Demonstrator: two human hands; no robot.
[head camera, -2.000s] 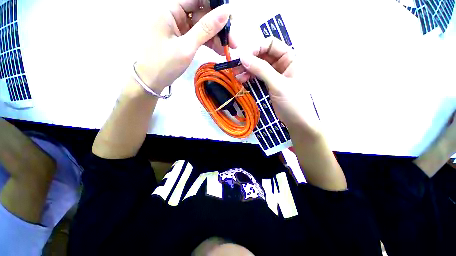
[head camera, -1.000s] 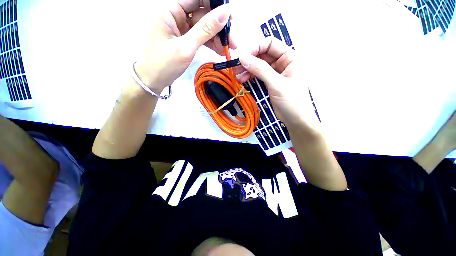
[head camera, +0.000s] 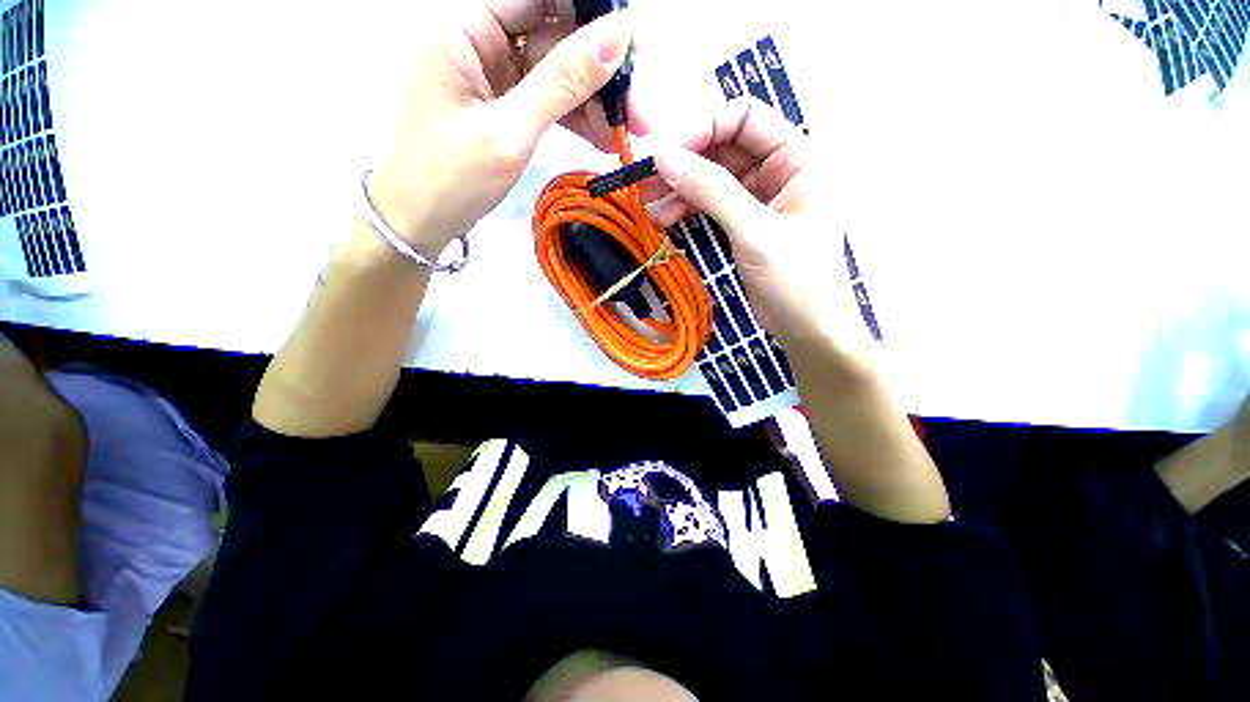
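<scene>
An orange cord coil lies on the white table, with a tan rubber band across its middle and a black connector inside it. My left hand is shut on the black plug above the coil; the plug's top is cut off by the picture's edge. An orange cord end runs down from the plug. My right hand pinches one end of a black label, which lies across the cord just above the coil. A label sheet lies right of the coil, partly under my right hand.
More label sheets lie at the far left and far right of the white table. A person's arm and pale clothing are at the left. Another person's arm is at the right edge.
The label's free end has tilted slightly downward in my right fingers. My left hand and the coil have hardly moved. The neighbours' arms have shifted a little.
</scene>
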